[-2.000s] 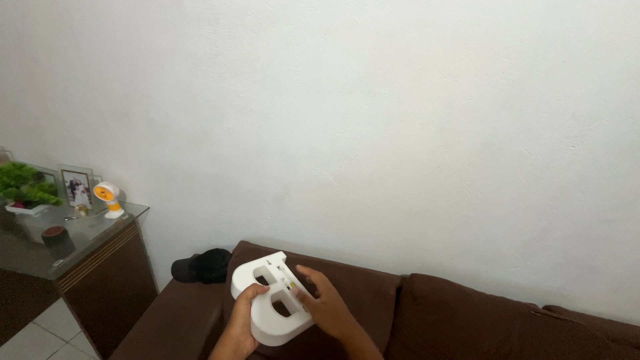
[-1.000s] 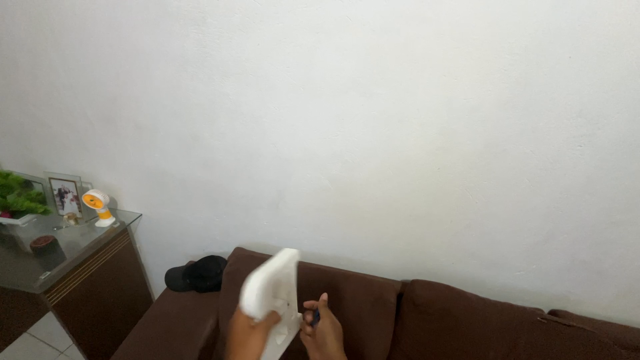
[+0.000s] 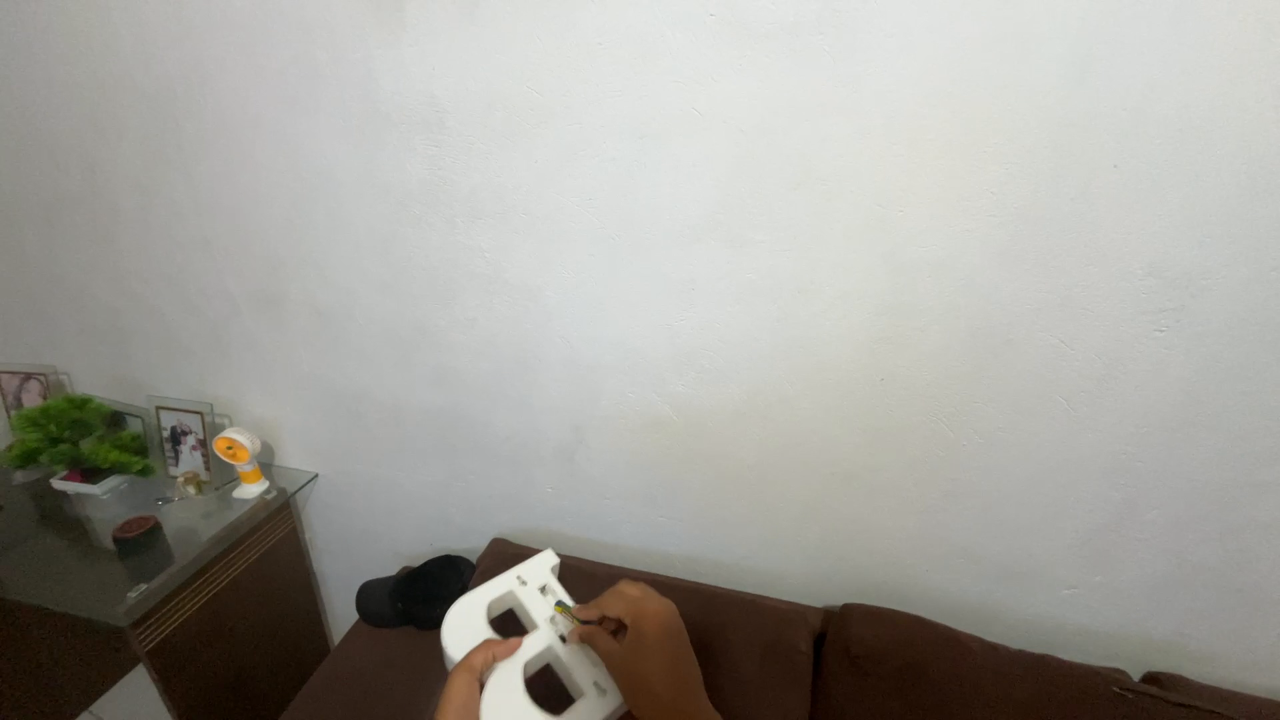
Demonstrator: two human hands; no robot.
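A white letter B with a hollow compartment in its back (image 3: 538, 640) is held up before the sofa, tilted. My left hand (image 3: 478, 680) grips its lower left side, the thumb on the face between the two openings. Between the fingertips of my right hand (image 3: 640, 635) is a small battery with a dark and yellowish wrapper (image 3: 566, 611), at the compartment in the letter's straight side. Whether the battery lies inside the compartment or at its edge, I cannot tell. The lower end of the letter is cut off by the view.
A brown sofa (image 3: 740, 625) stands against the white wall (image 3: 760, 300), a black cap (image 3: 418, 592) on its left arm. To the left, a glass-topped cabinet (image 3: 215, 525) bears an orange and white handheld fan (image 3: 242, 462), a potted artificial plant (image 3: 78, 440) and framed photos (image 3: 184, 442).
The letter was turned edge-on a second ago; now its compartment side faces me again. My right hand, apart from it then with a small dark thing at the fingers, has come onto its straight side.
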